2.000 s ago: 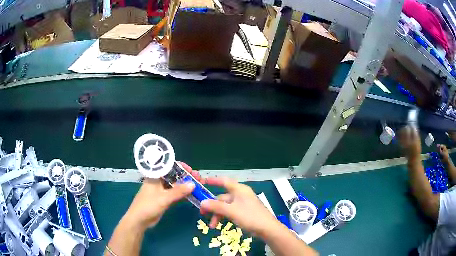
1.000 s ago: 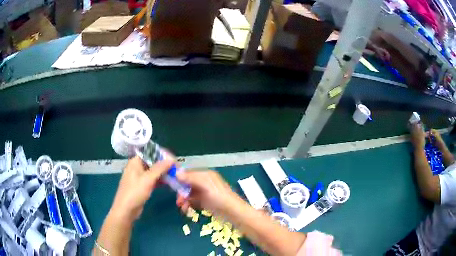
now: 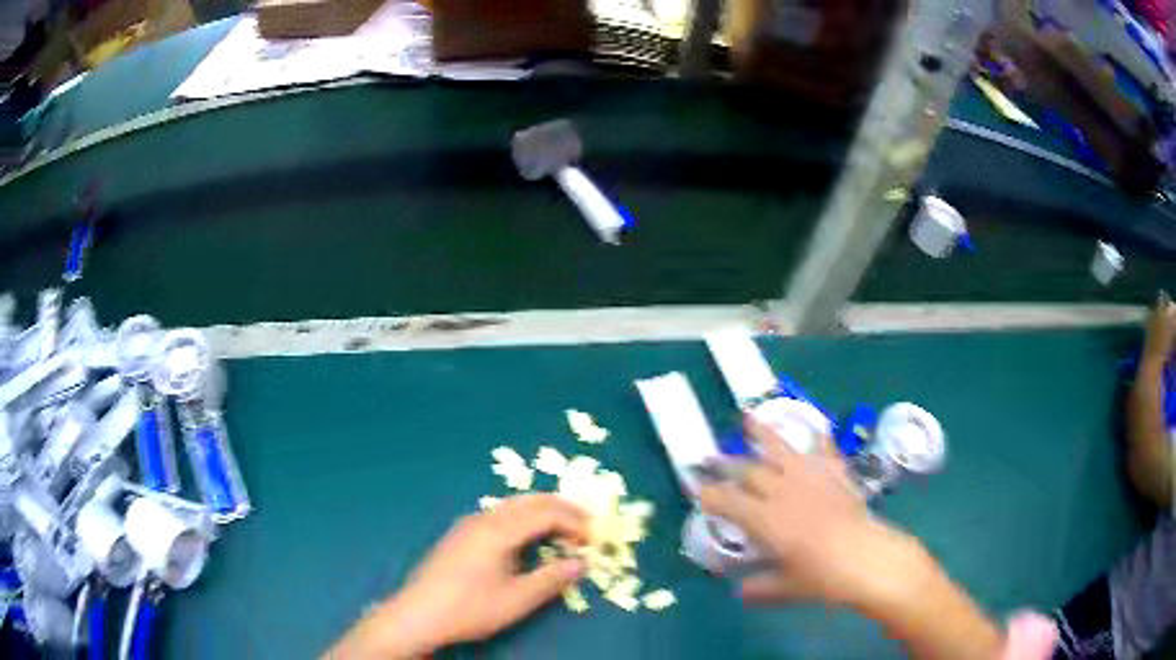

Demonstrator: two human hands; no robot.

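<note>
Small cream-yellow foam pads (image 3: 604, 496) lie in a loose heap on the green bench. My left hand (image 3: 497, 567) is at the heap's left edge, thumb and index finger apart among the pads; no held pad can be made out. My right hand (image 3: 806, 516) is slightly blurred, fingers spread over a group of white fans with blue batteries. Its fingertips are beside or over the nearest fan head (image 3: 712, 539) and partly hide a second head (image 3: 793, 423). Another fan head (image 3: 909, 438) lies right of the hand. No clear grip on a fan shows.
Tangled white fan parts (image 3: 58, 438) and fans with blue batteries (image 3: 215, 464) lie at left. Beyond the pale rail (image 3: 516, 328), a fan (image 3: 587, 200) and other parts are on the dark belt. A metal post (image 3: 858, 213) stands right of centre. Another person's arm (image 3: 1148, 400) is at the right edge.
The fan I held in both hands has left them; a fan now lies on the belt ahead. My left hand has moved down to the pads, my right hand rightward to the fans. The view has shifted.
</note>
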